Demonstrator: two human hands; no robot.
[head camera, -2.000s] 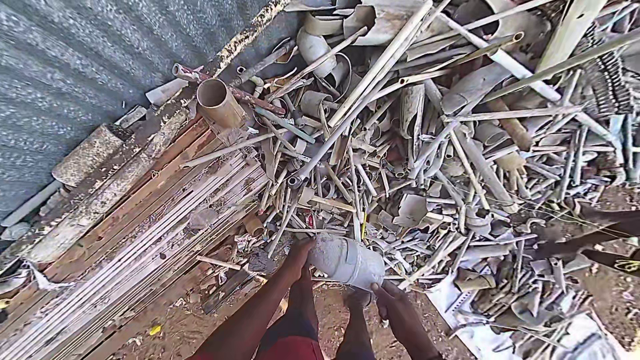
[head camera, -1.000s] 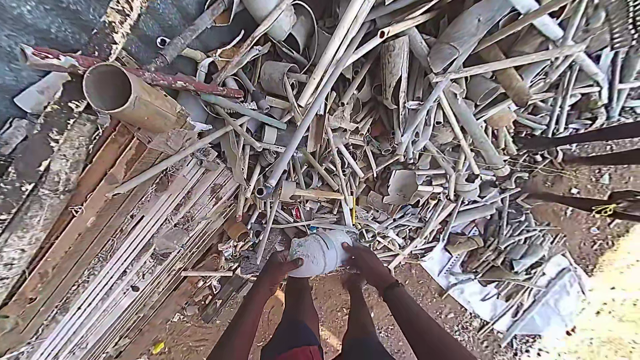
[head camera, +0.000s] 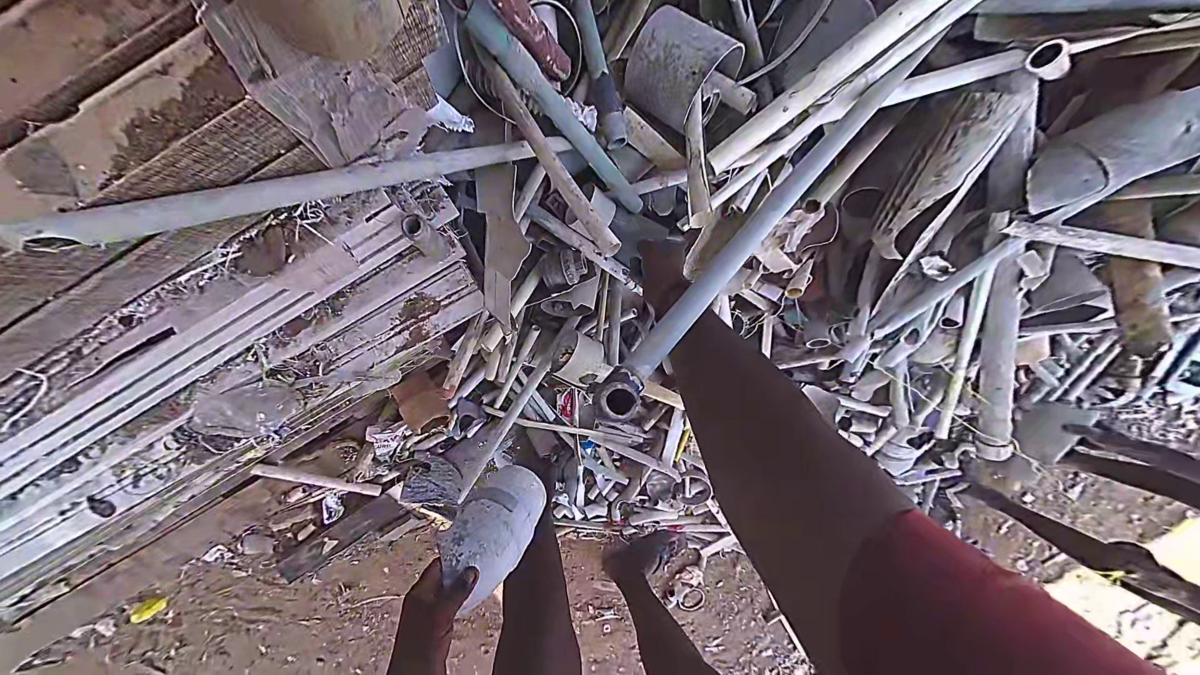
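Note:
Low in the head view, my left hand (head camera: 433, 600) grips the lower end of a short, wide grey plastic pipe piece (head camera: 497, 534), thumb on its outside. My right arm reaches forward into the heap of scrap plastic pipes (head camera: 825, 216). My right hand (head camera: 664, 267) is among the pieces, partly behind a long grey pipe (head camera: 769, 220) with a socket end (head camera: 621, 396); its fingers are too dark and hidden to tell whether they hold anything. Broken pipe lengths lie close around it, with a teal pipe (head camera: 553, 103) to its upper left.
Long white plastic strips (head camera: 187, 347) and wooden boards (head camera: 187, 150) lie stacked at the left. My legs and feet are on the bare dirt (head camera: 309, 600) at the bottom. Dark, thin limb-like shapes (head camera: 1087, 534) show at the right edge, with sunlit ground beside them.
My right hand has let go of the wide grey pipe piece and reached forward into the heap. My left hand keeps the piece, now farther left. The view has moved nearer to the heap.

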